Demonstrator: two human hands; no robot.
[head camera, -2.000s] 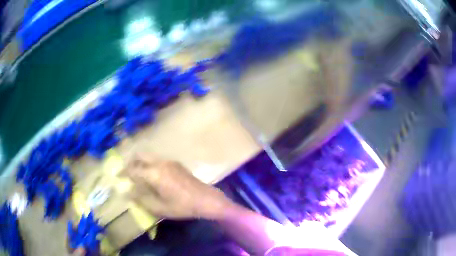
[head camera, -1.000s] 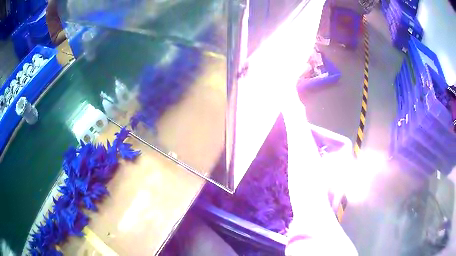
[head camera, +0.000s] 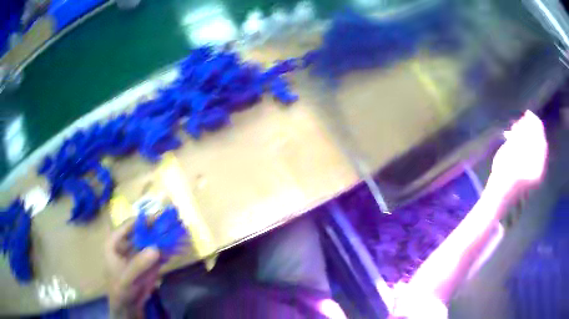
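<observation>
My left hand (head camera: 134, 271) is at the lower left, over the bench's front edge, shut on a blue spiky hair piece (head camera: 161, 232). My right hand (head camera: 523, 146) is far to the right, above and beyond the parts bin, washed out by glare; its fingers and anything in them cannot be made out. A heap of blue spiky pieces (head camera: 209, 93) lies along the back of the bench. More blue pieces (head camera: 87, 196) lie at the left. A pale dish, blurred, shows just behind the held piece between yellow tape strips (head camera: 187, 202).
The tan bench (head camera: 274, 168) curves along a green belt (head camera: 112, 75). A clear screen (head camera: 374, 187) stands at right, its lower edge over the bench front. The parts bin (head camera: 405, 230) holds purple-looking pieces below. White bottles (head camera: 274, 23) stand behind the heap.
The view has swung back left from the bin and floor to the bench. My left hand with a blue piece has come into view. My right arm now reaches out over the bin at the right.
</observation>
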